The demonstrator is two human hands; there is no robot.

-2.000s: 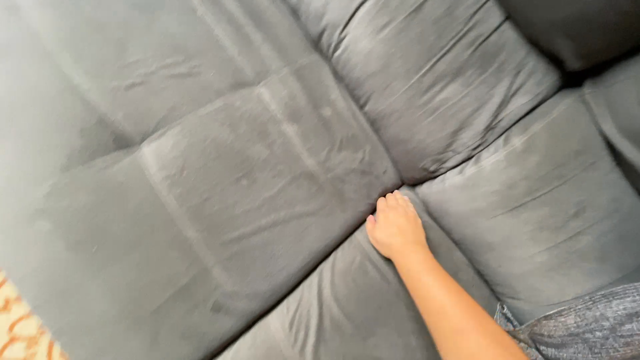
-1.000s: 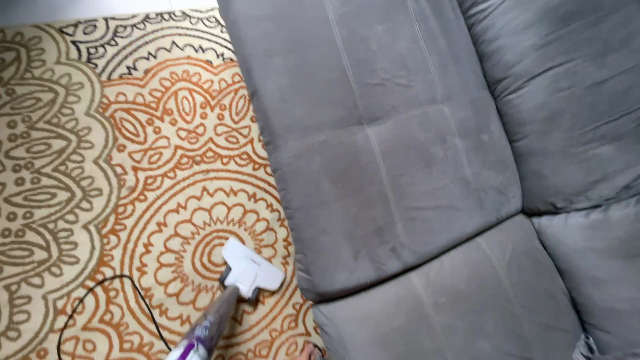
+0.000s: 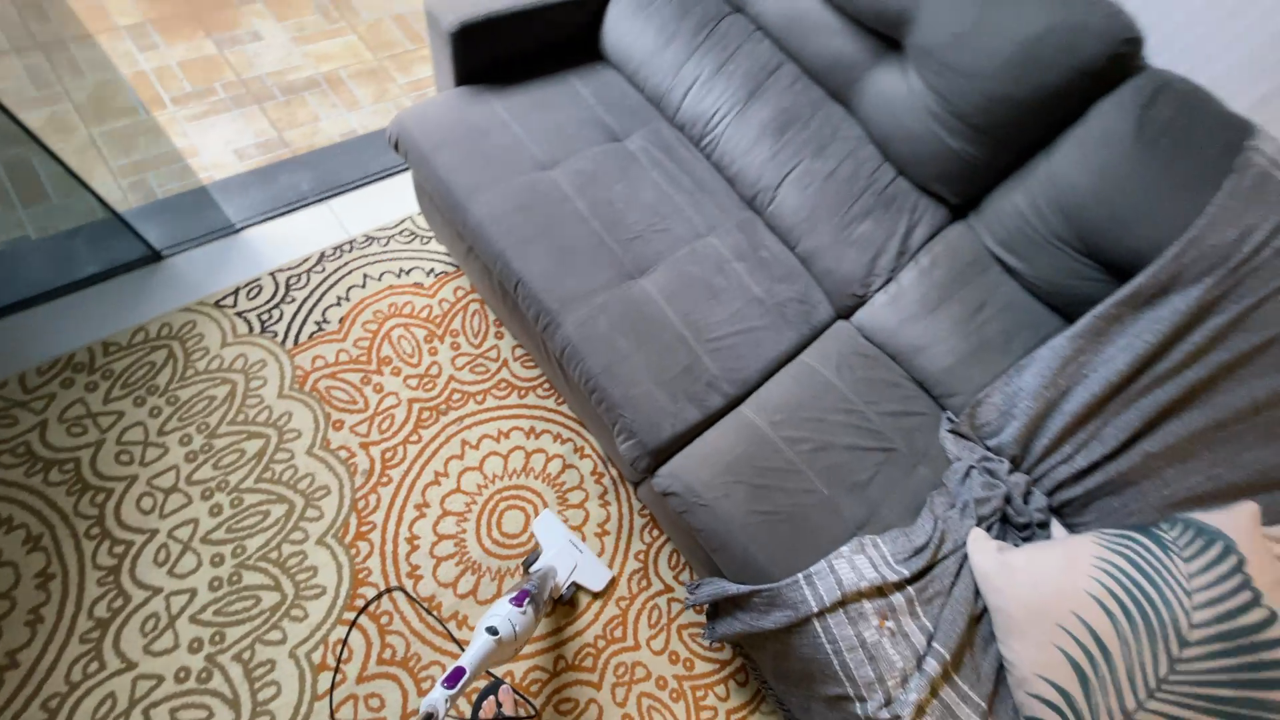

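Observation:
Neither of my hands shows in the head view. A white and purple stick vacuum cleaner (image 3: pixel 493 632) slants up from the bottom edge, its wide white floor head (image 3: pixel 568 556) on the patterned rug (image 3: pixel 500 450). Its lower end is cut off by the frame, so whether a hand holds it is hidden. Right of it stands a grey upholstered sofa (image 3: pixel 690 290) with creased seat cushions. A grey blanket (image 3: pixel 1120 380) lies bunched across the sofa's right part, and a pale cushion with a dark leaf print (image 3: pixel 1130 610) rests on it.
A black cord (image 3: pixel 345 625) loops over the rug beside the vacuum. Toes in a dark sandal (image 3: pixel 500 700) show at the bottom edge. Along the upper left run a dark door track (image 3: pixel 290 195) and a glass panel (image 3: pixel 50 210), with tan paving (image 3: pixel 270 70) beyond.
The hand that pressed at the seam between the sofa cushions two seconds ago is out of view. The view has shifted widely, bringing in the blanket, the printed cushion and the doorway.

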